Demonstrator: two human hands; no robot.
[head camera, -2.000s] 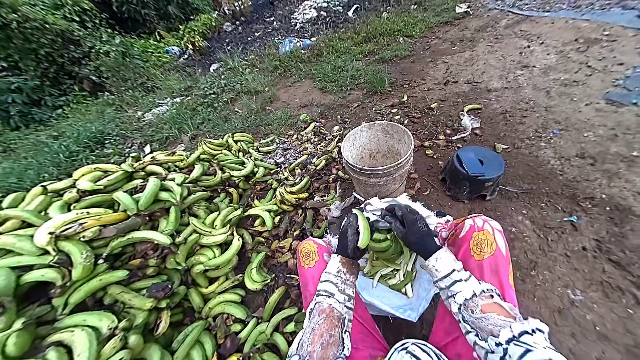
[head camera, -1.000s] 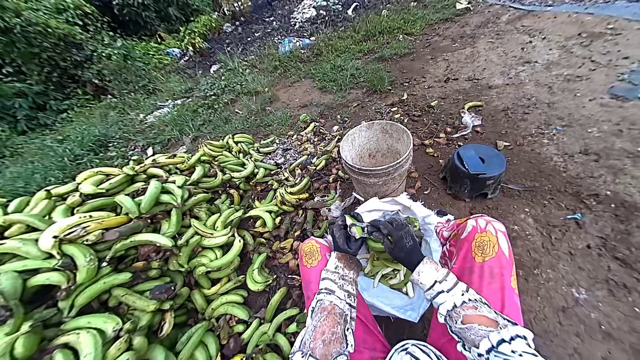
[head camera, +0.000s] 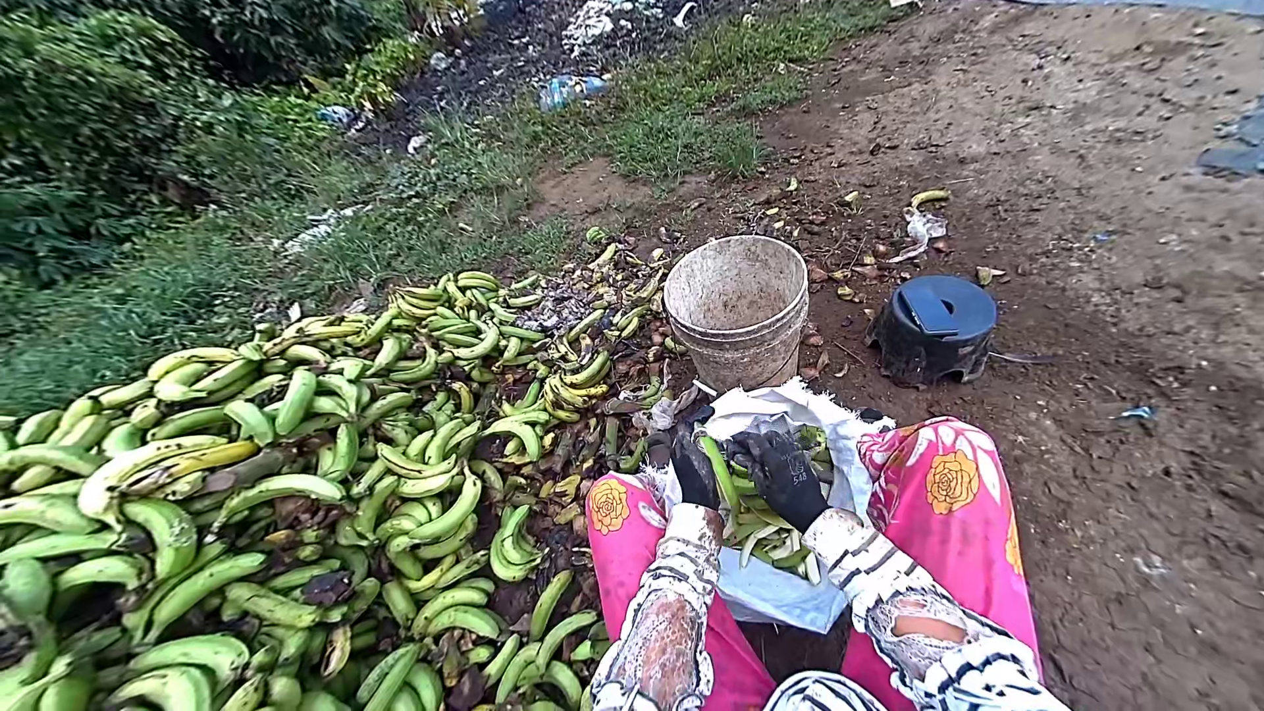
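Observation:
Both hands wear dark gloves and work over a white woven sack (head camera: 780, 591) between my knees. My left hand (head camera: 695, 468) is closed around a green plantain (head camera: 722, 472), which stands roughly upright. My right hand (head camera: 782, 478) is beside it on the right, fingers bent toward the plantain; whether they hold anything is hidden. Strips of green plantain peel (head camera: 773, 538) lie in the sack under my hands. A large heap of green plantains (head camera: 286, 494) spreads over the ground to my left.
An open, dirty white plastic bucket (head camera: 736, 341) stands just beyond the sack. Right of it is a black plastic stool (head camera: 933, 331) with a flat dark blue object on top. Scraps and dry leaves litter the bare soil; grass and bushes (head camera: 118, 148) line the upper left.
The plantain showed upright in my left hand two seconds ago, then both hands closed together around it. Now my hands are slightly apart, with the plantain's green side showing between them.

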